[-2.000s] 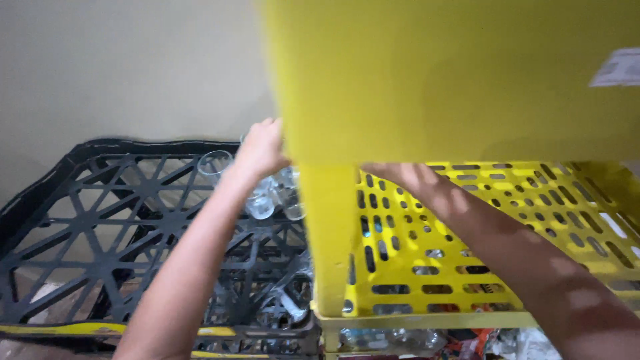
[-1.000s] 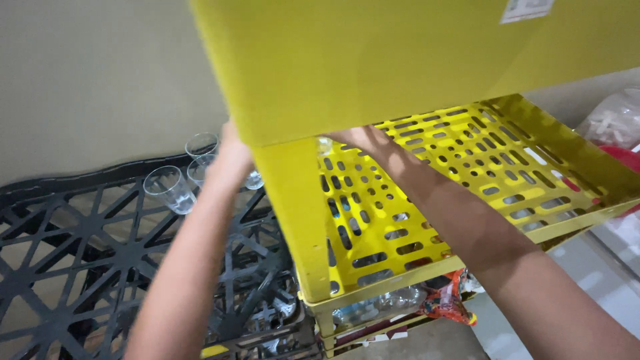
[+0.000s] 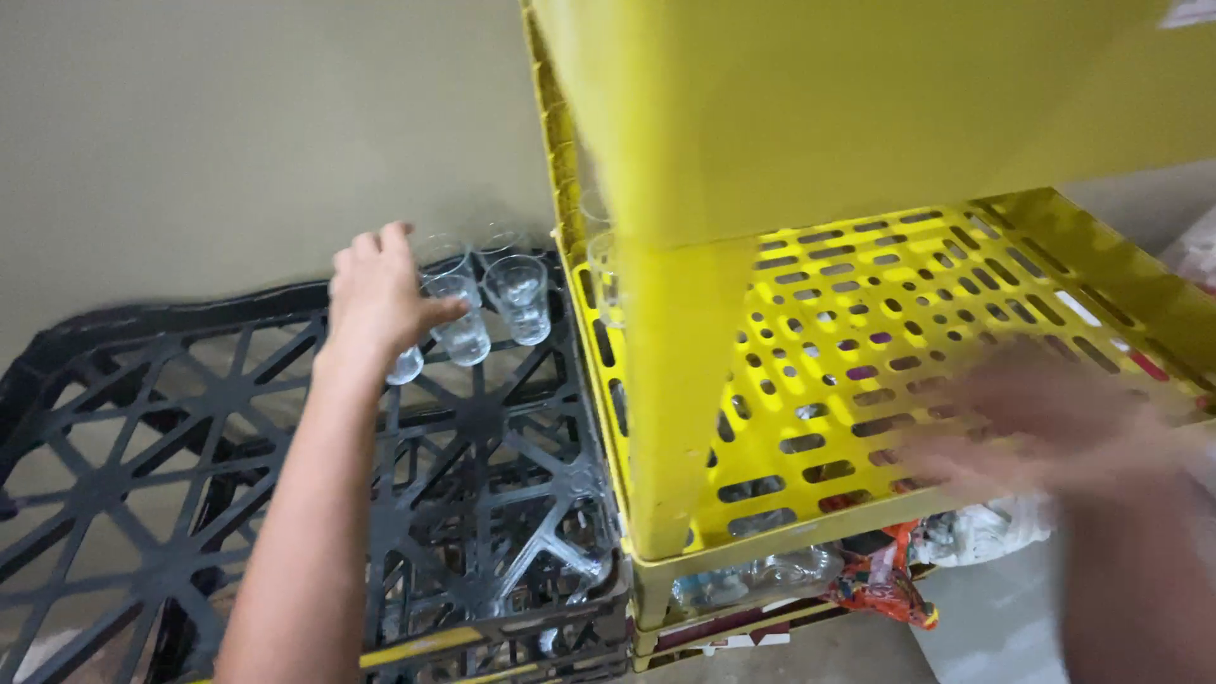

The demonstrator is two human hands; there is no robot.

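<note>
My left hand (image 3: pixel 380 294) is around a clear drinking glass (image 3: pixel 407 366) on the black plastic crate (image 3: pixel 228 389), at its back edge by the wall; the hand hides most of that glass. Several more clear glasses (image 3: pixel 519 299) stand just right of it. My right hand (image 3: pixel 1035 418), blurred by motion, is over the perforated yellow plastic shelf (image 3: pixel 845 332) and appears to hold nothing. Behind the yellow corner post (image 3: pixel 679 399), other clear glasses (image 3: pixel 605 271) show partly at the shelf's left end.
A large yellow panel (image 3: pixel 902 104) overhangs the shelf. Beneath the shelf lie clear plastic bottles (image 3: pixel 793 570), a red-orange wrapper (image 3: pixel 883 589) and whitish plastic (image 3: pixel 988 532). A plain wall (image 3: pixel 237 142) rises behind the black crate. Clear plastic bags (image 3: pixel 1195 249) are at the far right.
My right hand has come out from behind the yellow post and moved right, over the shelf. My left hand now sits left of several glasses on the black crate.
</note>
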